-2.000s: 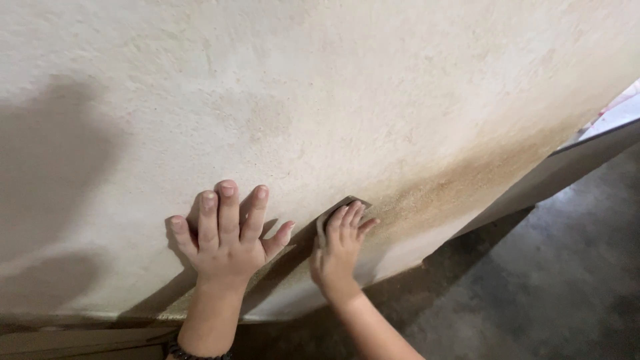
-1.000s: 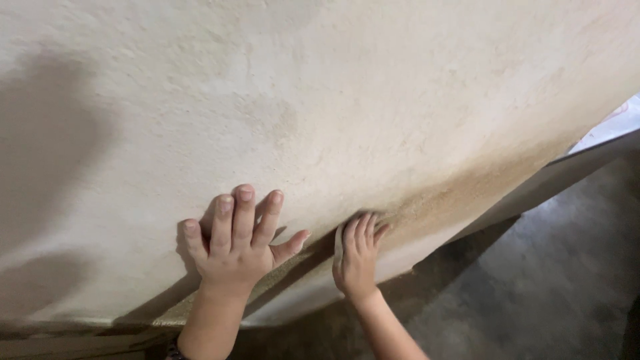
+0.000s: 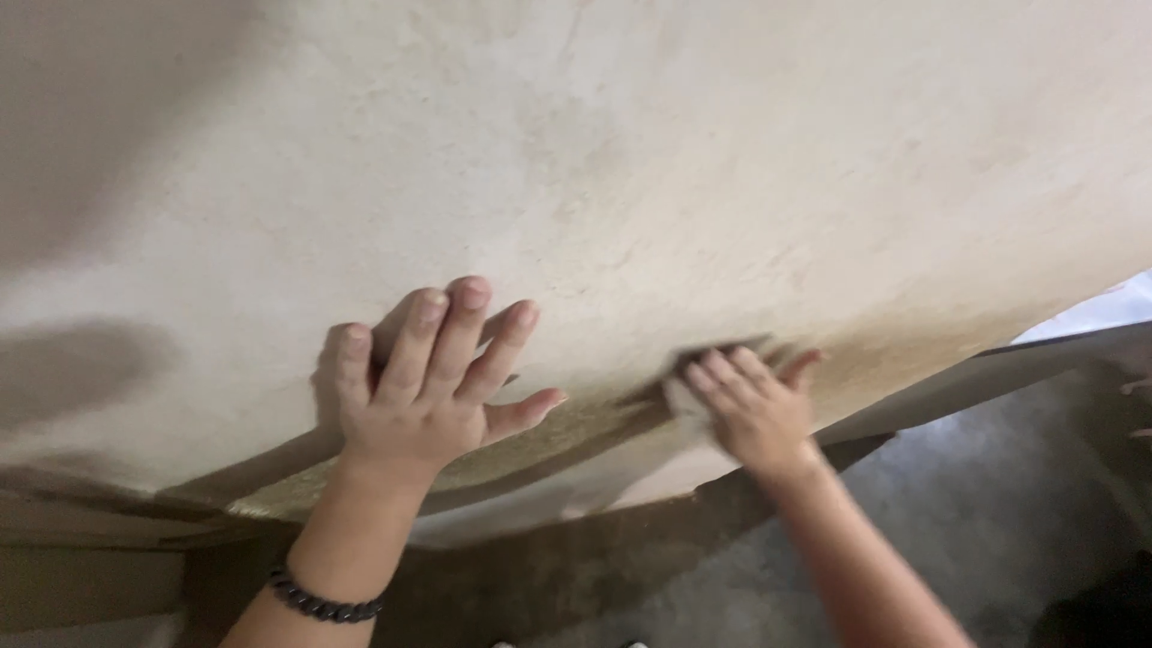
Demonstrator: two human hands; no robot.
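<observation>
A pale plaster wall [image 3: 630,198] with a brownish band along its lower part fills most of the head view. Fingers spread, my left hand [image 3: 423,387] rests against the wall left of centre, with a dark beaded bracelet [image 3: 324,601] on the wrist. To its right, my right hand [image 3: 756,396] is pressed on a thin, flat piece [image 3: 688,400] at the brownish band. This piece looks pale on the side towards me and is blurred, so its kind is unclear. The fingers lie over it, and the thumb sticks out to the right.
Below the wall lies a grey floor [image 3: 972,504] with shadows across it. A ledge or board [image 3: 81,580] is at the lower left. Light comes through a bright opening [image 3: 1093,310] at the right edge. At the far right, part of another person's hand [image 3: 1138,387] shows faintly.
My right hand has shifted along the band and tilted to the left, with the flat piece under it. My left hand remains spread on the wall. The view has moved somewhat.
</observation>
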